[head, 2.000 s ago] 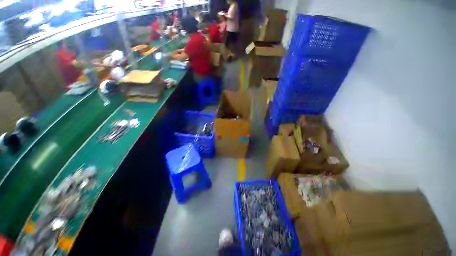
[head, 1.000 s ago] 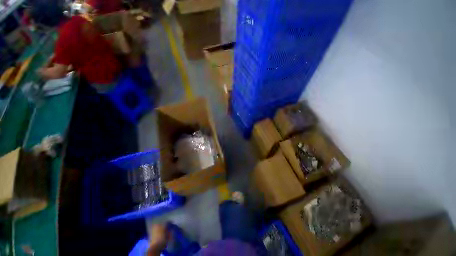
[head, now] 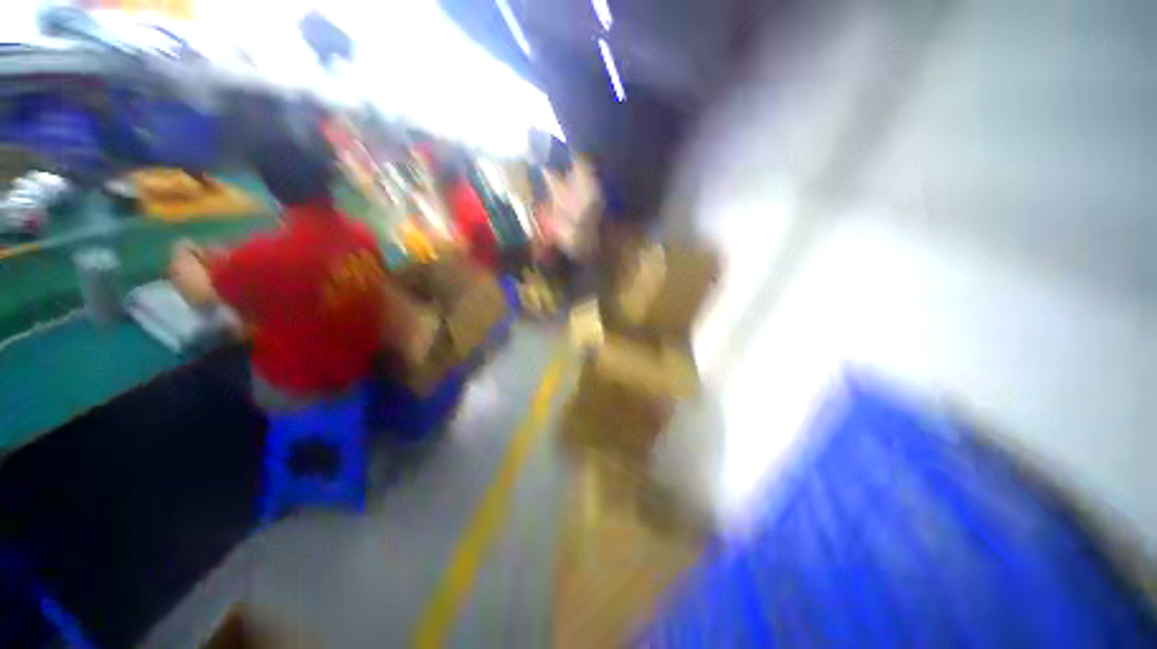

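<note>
The frame is strongly blurred. Neither my left hand nor my right hand is in view. Nearest in front of me, the blue crates point(head: 888, 545) fill the lower right, beside a pale wall. Brown cartons point(head: 634, 393) stand to the left of the crates, some with raised flaps. Their contents cannot be made out. A corner of brown cardboard point(head: 235, 630) shows at the bottom left edge.
A grey floor with a yellow line point(head: 489, 520) runs ahead. At left, a person in red point(head: 317, 298) sits on a blue stool point(head: 315, 459) at the green bench point(head: 76, 380). More people and cartons are farther along the line.
The view has swung up and forward along the aisle. The seated person and the blue crates look larger and nearer. The open carton and filled blue crate on the floor have left view.
</note>
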